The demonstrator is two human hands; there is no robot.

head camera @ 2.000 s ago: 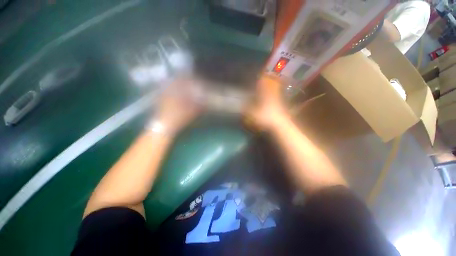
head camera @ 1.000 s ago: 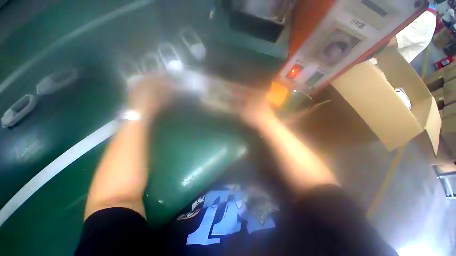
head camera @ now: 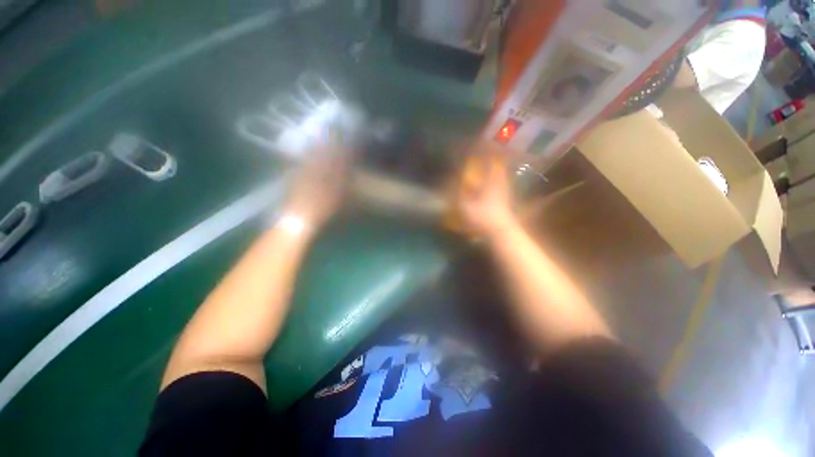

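My left hand is blurred, at the left end of the pale fixture; whether it holds anything cannot be told. My right hand is at the orange-yellow button box at the fixture's right end; its fingers are blurred and partly cover the box. Several pale plastic housings lie close together just beyond my left hand, blurred. More oval housings lie in a loose row at the far left of the green bench.
The orange machine with a white panel and lit red switch stands at upper right. A dark machine base is behind the fixture. An open carton is at the right. A person's sleeve shows beyond it.
My left hand has moved right, from the housings to the fixture's left end. My right hand has moved slightly right, onto the button box. Another housing now shows in the far-left row.
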